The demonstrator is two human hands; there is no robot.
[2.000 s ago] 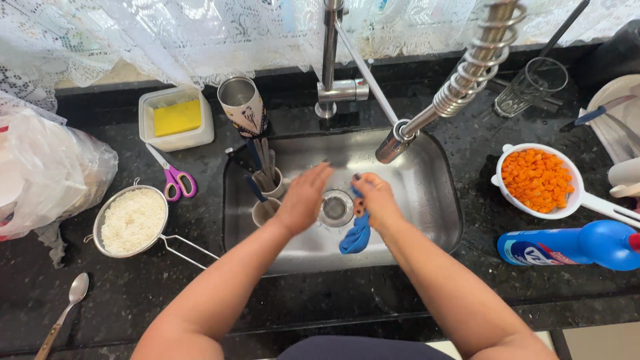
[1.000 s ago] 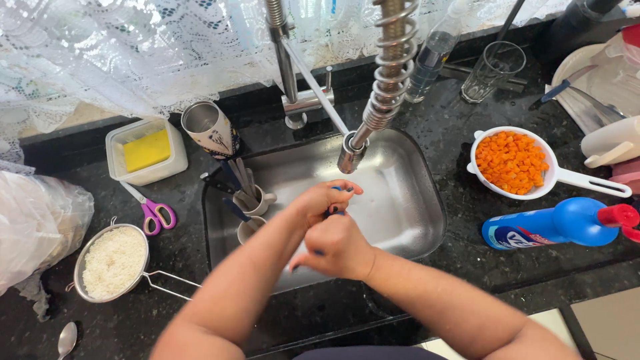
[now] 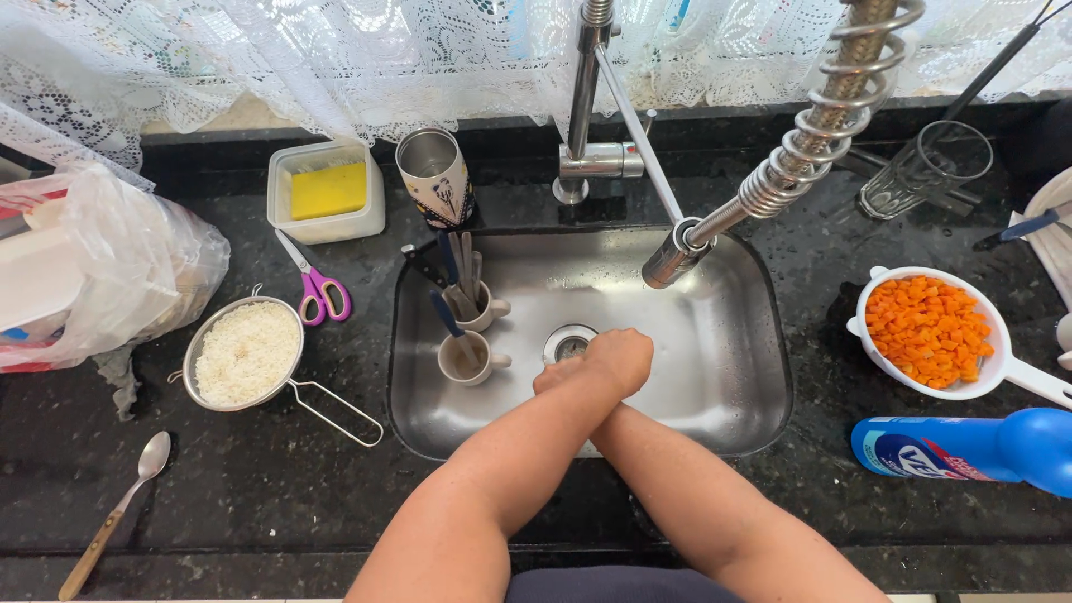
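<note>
My arms cross at the wrists over the stainless steel sink (image 3: 695,360). My left hand (image 3: 621,358) lies on top with its fingers curled out of sight. Beneath it and further left, my right hand (image 3: 559,374) is mostly hidden, close to the drain (image 3: 569,342). What either hand holds cannot be seen. Left of the hands, two small cups stand in the sink: the rear cup (image 3: 481,314) holds several knives or other cutlery, the front cup (image 3: 452,360) a blue-handled utensil. The spring faucet's spray head (image 3: 670,261) hangs above the sink.
Left on the counter are a strainer of rice (image 3: 247,356), purple scissors (image 3: 322,293), a spoon (image 3: 126,502), a plastic bag (image 3: 176,260) and a tub with a yellow sponge (image 3: 328,191). A tumbler (image 3: 435,180), glass (image 3: 925,172), colander of diced carrots (image 3: 930,331) and blue bottle (image 3: 938,450) stand or lie around.
Two seconds ago my hands were apart, with a blue item hanging from the right one. They came together, and now the wrists cross. The blue item is out of sight.
</note>
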